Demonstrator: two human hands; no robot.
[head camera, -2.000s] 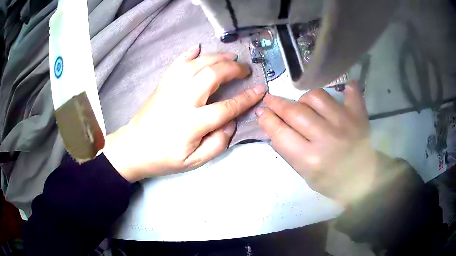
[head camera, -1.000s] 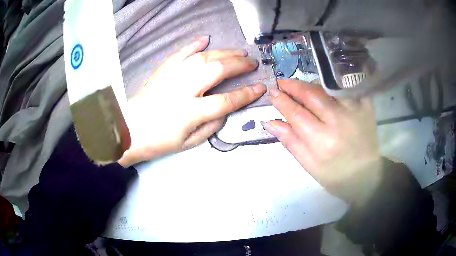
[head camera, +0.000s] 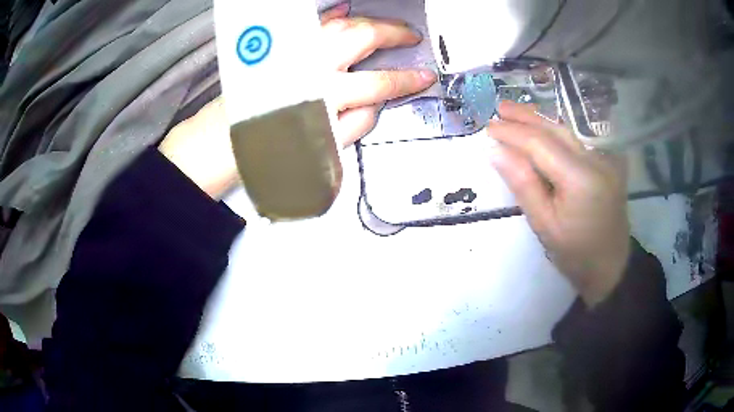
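Note:
The grey cloth (head camera: 153, 88) lies in folds at the left and reaches up to the sewing area. My left hand (head camera: 367, 87) lies on it with spread fingers, fingertips just left of the presser foot area (head camera: 452, 102); the white arm hides its middle. My right hand (head camera: 555, 181) is off the cloth, fingers bent and slightly apart, fingertips beside the shiny bluish plate (head camera: 480, 95). I see nothing in it, though its fingertips are blurred. The needle is not clear.
The pale machine head (head camera: 531, 32) fills the top right. A white arm with a blue ring mark and brown end (head camera: 286, 161) hangs over my left hand. A white cover plate (head camera: 426, 173) with dark marks is set in the white table (head camera: 346, 306). A ribbed knob (head camera: 600, 128) shows at right.
The cloth and my left hand have moved up, away from me, uncovering the cover plate. My right hand has come off the cloth edge and shifted right. The white arm appears further right, over my left hand.

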